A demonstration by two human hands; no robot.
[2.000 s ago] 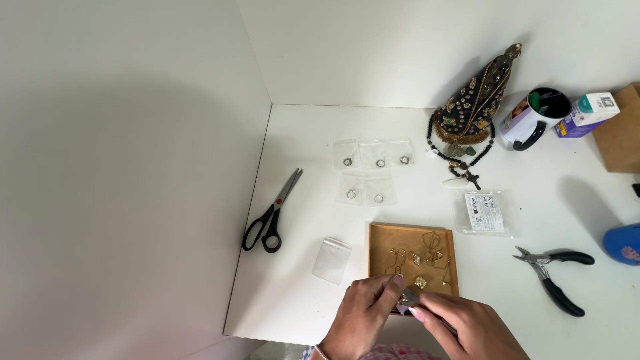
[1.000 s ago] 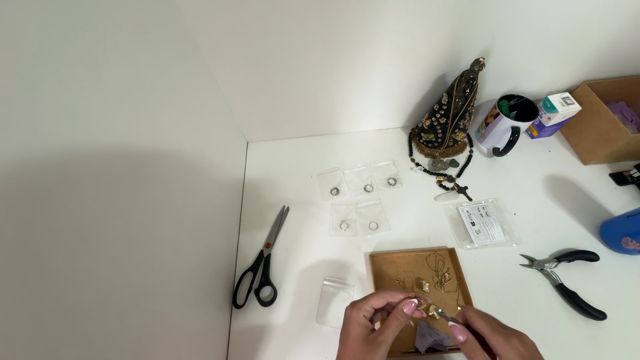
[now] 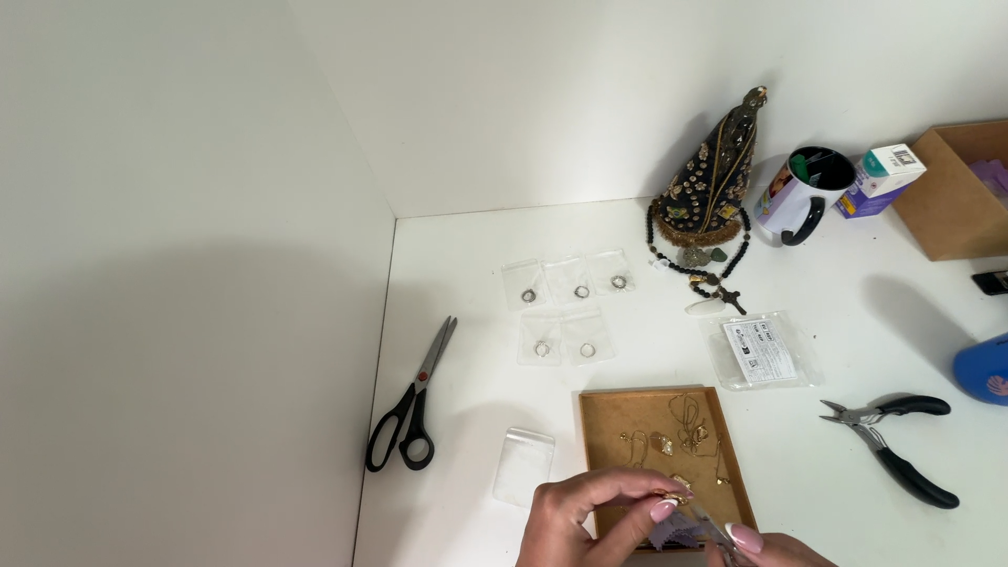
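My left hand [image 3: 602,516] pinches a small gold-coloured piece of jewellery [image 3: 672,497] between thumb and forefinger, over the near part of a shallow brown tray [image 3: 587,429]. Close to its right, my right hand [image 3: 760,549] grips a slim metal tool [image 3: 709,526] whose tip points at the piece; its exact kind is unclear. A purple cloth scrap with a zigzag edge [image 3: 676,531] shows beneath the fingers. In the tray lie fine gold-coloured chains [image 3: 689,421] and a pendant or earring [image 3: 666,445]. An unfilled-looking clear zip bag [image 3: 524,466] lies left of the tray.
Black-handled scissors [image 3: 413,409] lie left; pliers [image 3: 874,425] lie right. Several small bags with rings [image 3: 581,291] and a labelled bag [image 3: 760,350] are behind the tray. Farther back stand a robed figurine [image 3: 709,181] with a rosary [image 3: 746,256], a mug [image 3: 803,197] and boxes [image 3: 937,213]. A blue object [image 3: 984,368] stands right.
The metal tool now shows plainly between my hands, its tip turned toward the gold-coloured piece. Both hands stay over the near part of the tray. The view has shifted.
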